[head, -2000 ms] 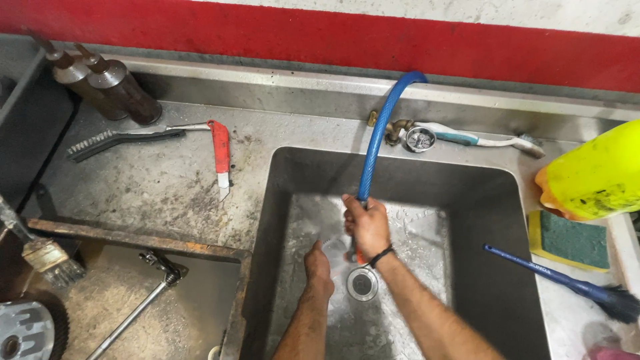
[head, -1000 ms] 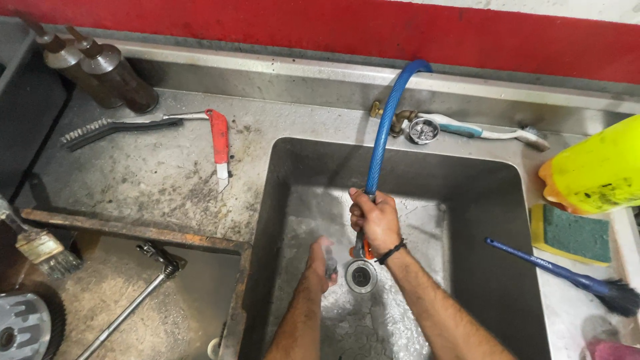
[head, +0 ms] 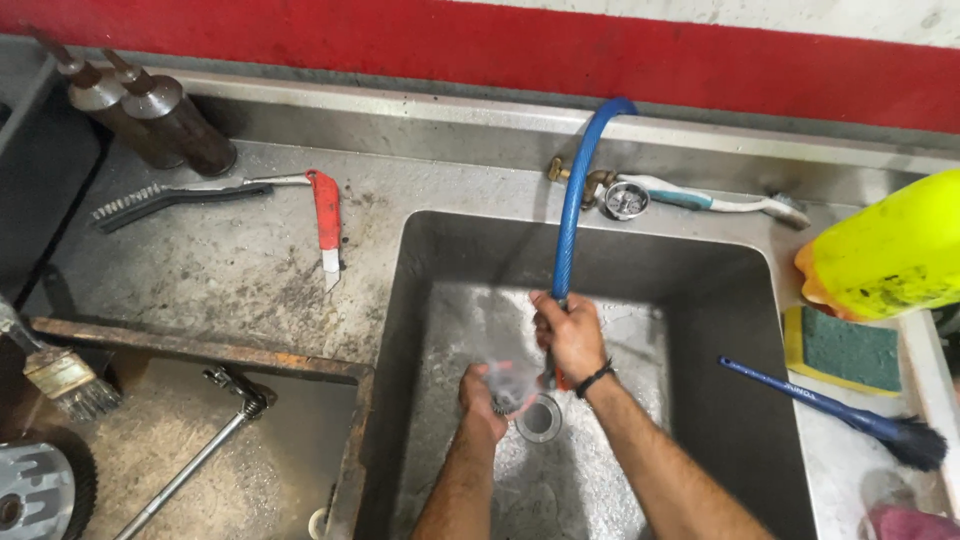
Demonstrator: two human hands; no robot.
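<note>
Over the steel sink [head: 442, 315], my right hand [head: 576, 337] grips the end of a blue hose [head: 574, 217] that comes over the back ledge. An orange part shows just below that fist. My left hand [head: 484, 401], lower and to the left, holds a small dark, round toothed part [head: 501, 401], blurred by water spray. The spray hides much of this part and some fingertips. Just right of the left hand lies the round drain [head: 538, 418] in the sink floor.
Behind the sink are a brass tap [head: 598, 184], a strainer [head: 626, 199] and a brush [head: 697, 199]. At right are a yellow bottle [head: 889, 247], a sponge [head: 847, 349] and a blue brush [head: 832, 409]. A red-handled knife [head: 325, 217] lies left, above a rusty-edged tray [head: 187, 349].
Water now sprays over my left hand and the part in it. The left hand has turned, with its fingers around the part. My right hand keeps its hold on the hose.
</note>
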